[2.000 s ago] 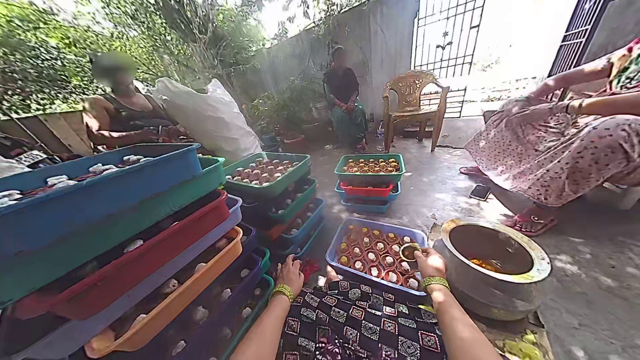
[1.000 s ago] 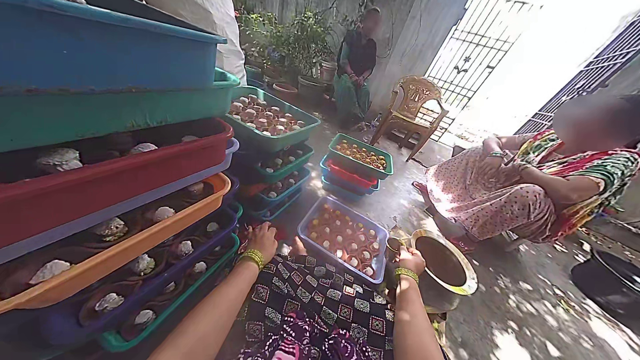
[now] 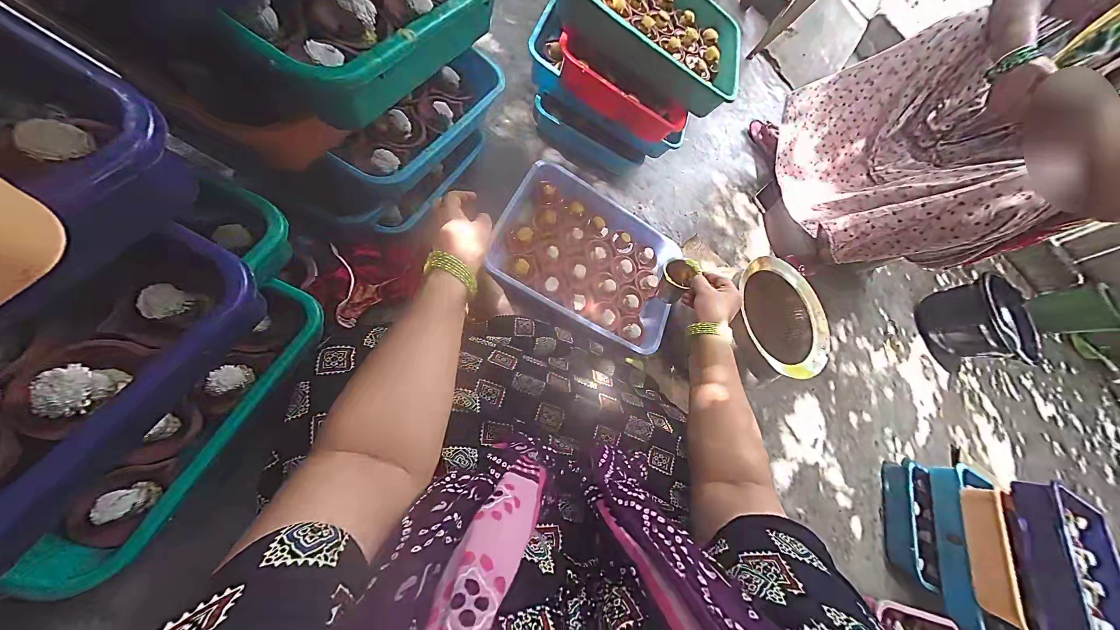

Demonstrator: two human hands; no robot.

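Note:
My right hand (image 3: 716, 296) grips a small metal cup (image 3: 681, 273) over the right edge of a light blue plastic tray (image 3: 604, 219). The tray holds rows of small reddish-brown cups (image 3: 602, 254), some with white lumps and some with yellowish ones at the left and top. My left hand (image 3: 462, 229) is just left of the tray with its fingers bent; whether it touches the rim or holds anything is unclear. Right of my right hand stands a wide-mouthed metal pot (image 3: 785, 317), its inside dark.
Stacked plastic crates (image 3: 289, 350) with white-topped items rise at the left. Beyond the tray stands another crate stack (image 3: 647, 79). A seated person (image 3: 910, 149) is at the upper right, a black bucket (image 3: 976, 319) at the right, and more crates (image 3: 993, 542) at the lower right.
The view has tilted down considerably. My right hand still has the small cup near the tray's right edge, and my left hand remains on the tray's left side.

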